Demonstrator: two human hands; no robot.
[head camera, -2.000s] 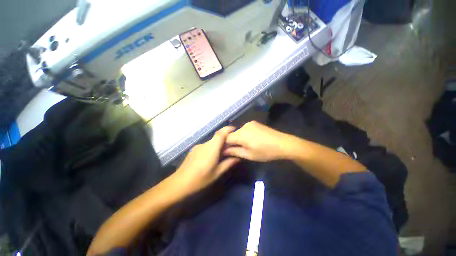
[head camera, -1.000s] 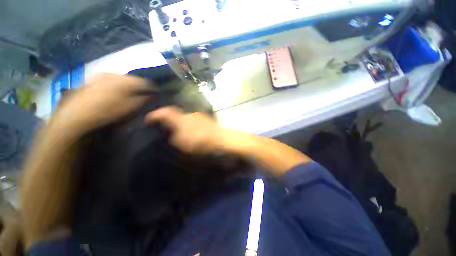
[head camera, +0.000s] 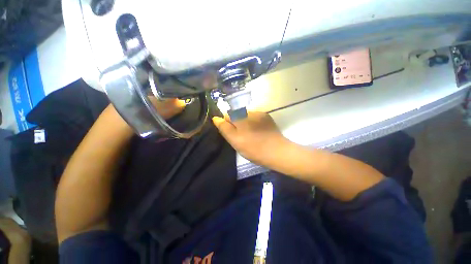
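A black garment (head camera: 175, 170) lies bunched left of the needle area and hangs toward my lap. A small white label (head camera: 39, 135) shows on black cloth at the left. The sewing machine head (head camera: 206, 31) fills the top, close to the camera. My left hand (head camera: 168, 108) is on the cloth behind the curved metal guard (head camera: 126, 98), with its fingers partly hidden. My right hand (head camera: 248, 134) is on the cloth edge at the machine bed, fingertips near the needle area. The needle and presser foot are mostly hidden by machine parts.
A lit smartphone (head camera: 351, 69) lies on the machine bed (head camera: 304, 95) at the right. A small dark tool (head camera: 439, 60) and part of a parts tray (head camera: 461, 64) are farther right. A white cigarette (head camera: 264, 221) is at bottom centre. Part of another person's arm (head camera: 18, 240) shows lower left.
My hands first were together over my lap, then moved left onto the black cloth, and now are at the needle area. The view has moved much closer to the machine head.
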